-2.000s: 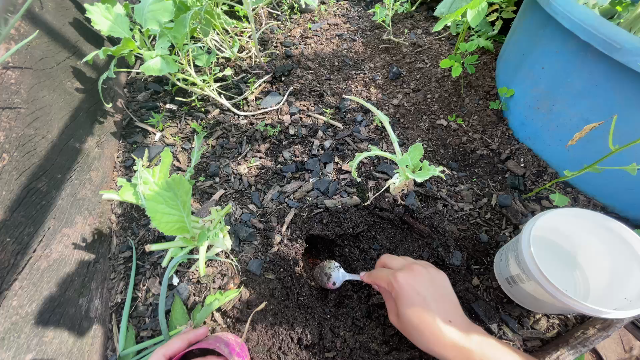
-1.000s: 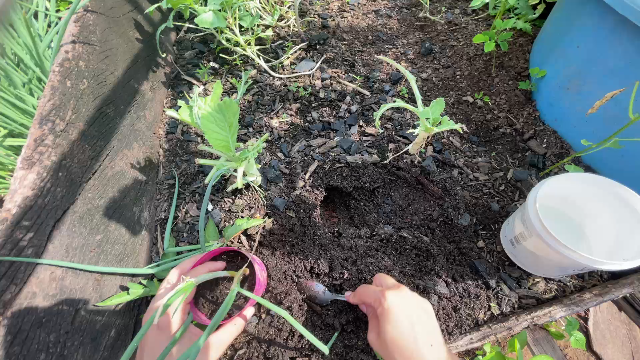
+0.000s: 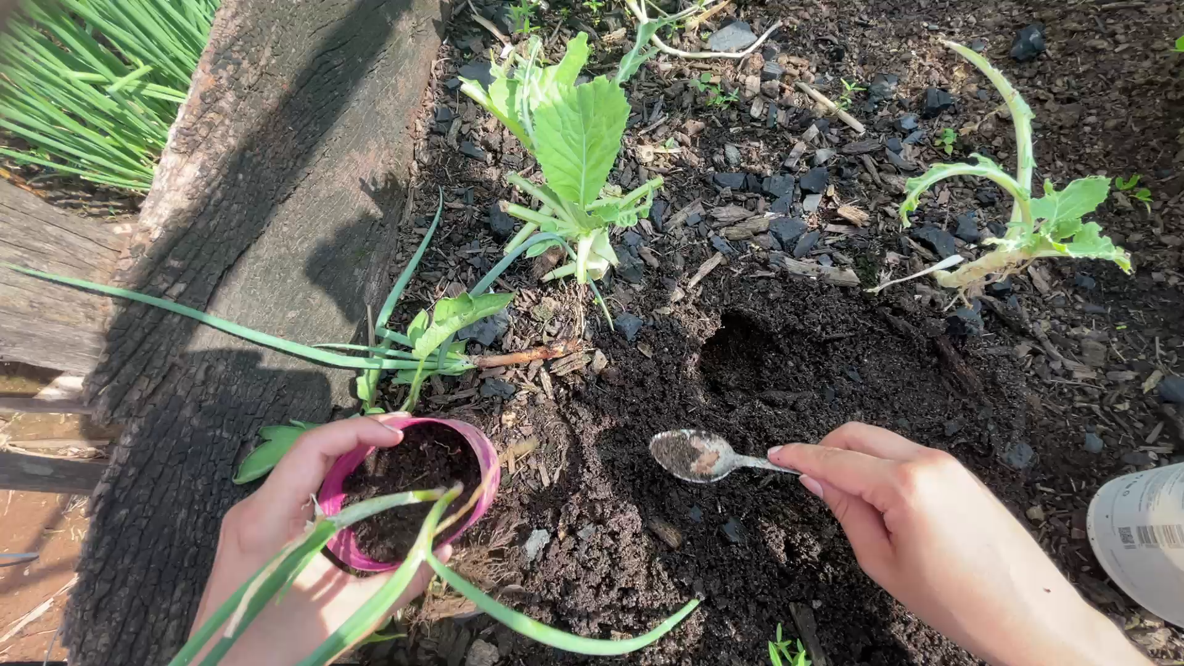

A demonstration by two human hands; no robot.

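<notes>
My left hand (image 3: 296, 536) grips a pink pot (image 3: 486, 462) of dark soil at the lower left. A green onion plant (image 3: 398, 578) stands in the pot, its long leaves hanging over the rim. My right hand (image 3: 925, 527) holds a metal spoon (image 3: 698, 456) by its handle, thumb and fingers together. The spoon's soil-smeared bowl is just over the loose soil, below a small dug hole (image 3: 740, 356). Left of the hole is a leafy green plant (image 3: 583, 157) with cut stems. A smaller leafy seedling (image 3: 1017, 231) leans at the upper right, its pale stem base showing.
A thick weathered timber edge (image 3: 268, 185) runs along the left side of the bed, with green onion leaves (image 3: 102, 83) beyond it. A white plastic tub (image 3: 1142, 536) stands at the right edge. Dark charcoal pieces (image 3: 786, 231) and wood chips lie on the soil.
My left hand has come further into view with the pink pot. The spoon, in the hole two seconds ago, is now over the soil below it. The view has shifted left.
</notes>
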